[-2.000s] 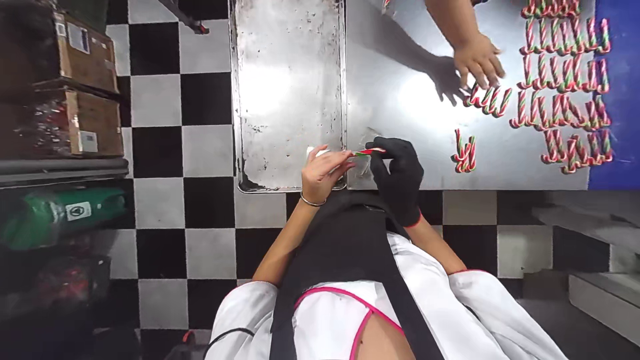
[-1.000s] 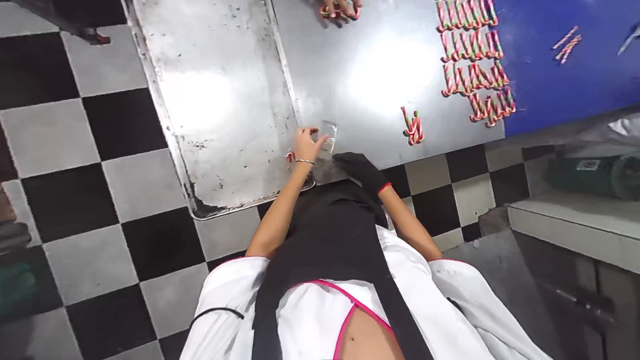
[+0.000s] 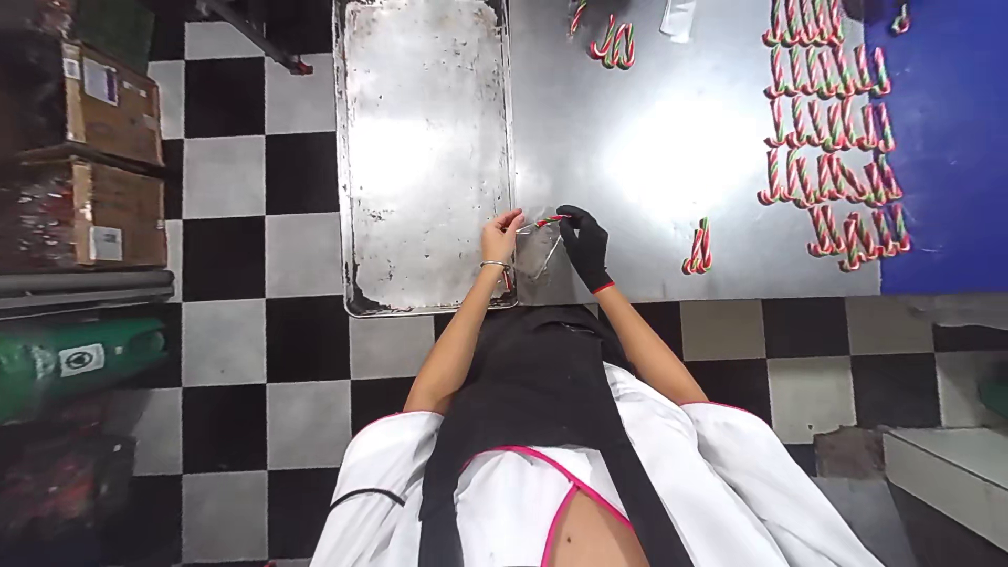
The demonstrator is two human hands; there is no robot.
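My bare left hand (image 3: 499,238) is at the right rim of a worn metal baking tray (image 3: 429,157), its fingertips pinching the edge of a clear plastic bag (image 3: 539,253). In my black-gloved right hand (image 3: 584,240) is one end of a red, green and white candy cane (image 3: 549,221), which lies level at the bag's upper edge. Whether its tip is inside the bag I cannot tell. A few candy canes (image 3: 698,248) lie to the right of my gloved hand. Part of another candy cane (image 3: 508,279) shows by the tray's lower right corner, below my left wrist.
Rows of candy canes (image 3: 831,126) cover the right side of the metal table (image 3: 654,272), beside a blue surface (image 3: 945,181). More candy canes (image 3: 613,43) and a clear packet (image 3: 678,17) lie at the far edge. Cardboard boxes (image 3: 118,213) stand on the left.
The other person's hand, over the table two seconds ago, has gone from view. The candy cane in my gloved hand does not plainly show one second ago. The view has swung and returned.
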